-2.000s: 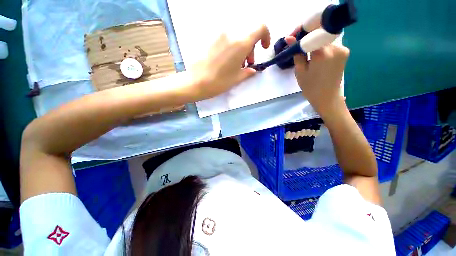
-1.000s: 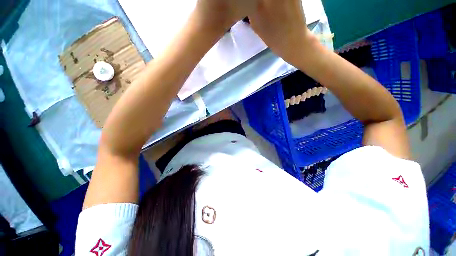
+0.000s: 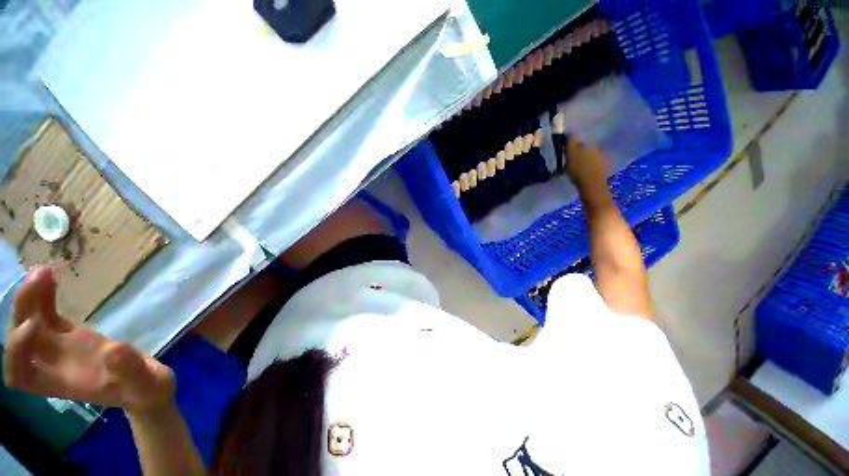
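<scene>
Black-and-cream parts [image 3: 503, 160] lie in rows inside a blue perforated crate [image 3: 507, 270] beside the bench. My right hand [image 3: 586, 165] reaches into the crate at the end of the front row, its fingertips at a black part with a cream band. The fingers are small and blurred, so whether they grip the part is unclear. My left hand [image 3: 79, 358] is raised at the lower left, fingers apart and empty, near the cardboard. A black block [image 3: 296, 14] sits on the white board [image 3: 205, 112], cut by the top edge.
A brown cardboard piece [image 3: 102, 237] with dark stains carries a small white round dish [image 3: 51, 223]. Pale plastic sheeting [image 3: 307, 177] borders the board, with tape at its edge. Whitish liner [image 3: 619, 116] lies in the crate. More blue crates [image 3: 810, 307] stand at the right.
My hands have separated from over the board: the right moved into the crate, the left to the lower left. The view has shifted right, showing more of the crate and the black block.
</scene>
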